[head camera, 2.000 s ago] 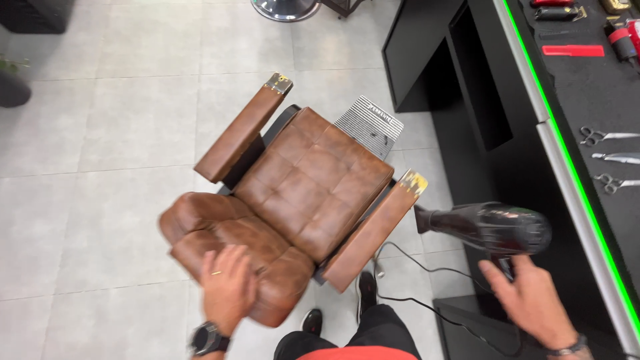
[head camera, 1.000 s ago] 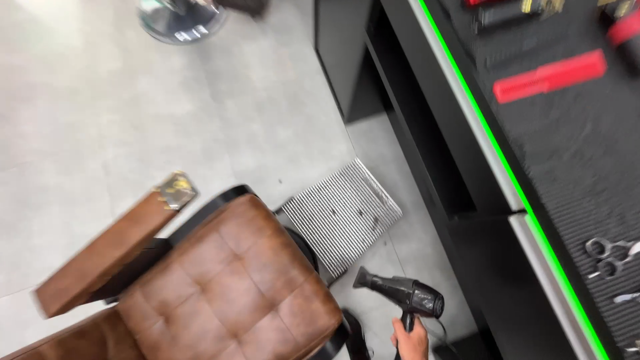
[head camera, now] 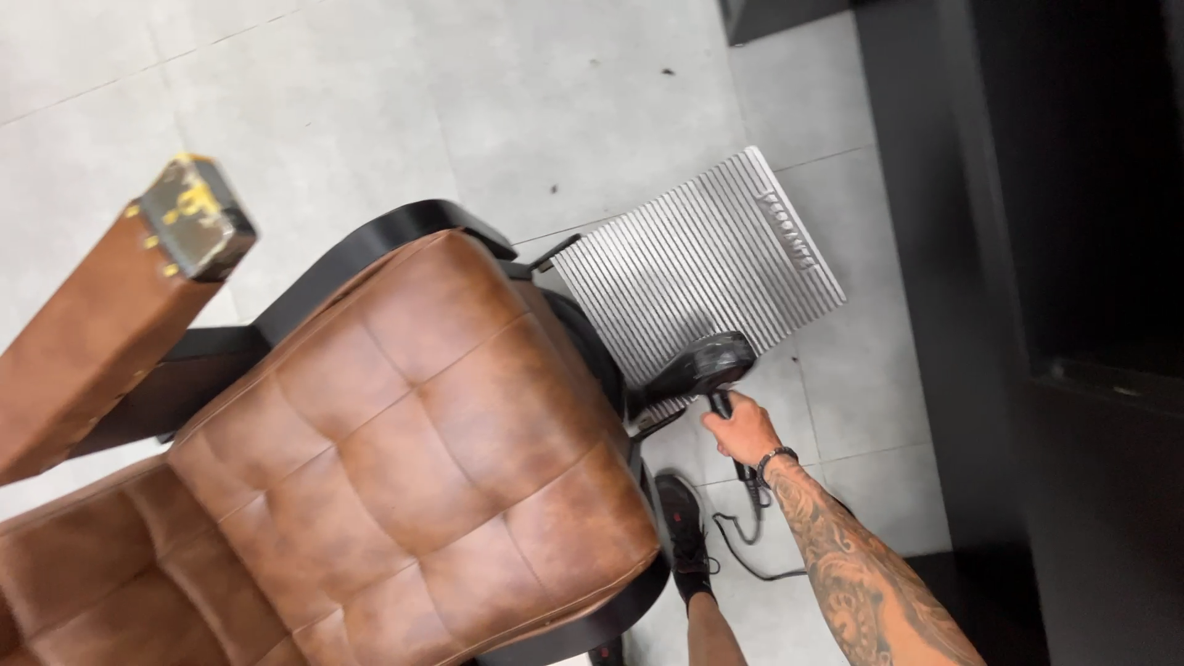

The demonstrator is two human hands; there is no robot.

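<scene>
My right hand [head camera: 743, 430] is closed around the handle of a black hair dryer [head camera: 708, 363], low in front of the barber chair. The dryer's nozzle points left toward the front edge of the brown tufted leather seat [head camera: 416, 407], and its body overlaps the ribbed metal footrest [head camera: 694, 268] in the view. A black cord hangs from the handle and curls over the floor. My left hand is out of the frame.
The chair's brown armrest [head camera: 83, 324] with a worn metal end juts out at the left. A dark cabinet [head camera: 1091, 518] stands along the right. My shoe [head camera: 683, 523] is on the grey tile floor beside the seat. Small dark bits lie on the tiles.
The left hand, on the chair's backrest two seconds ago, is no longer in view. The hair dryer has moved from beside the right armrest to the footrest. The view has moved closer to the seat.
</scene>
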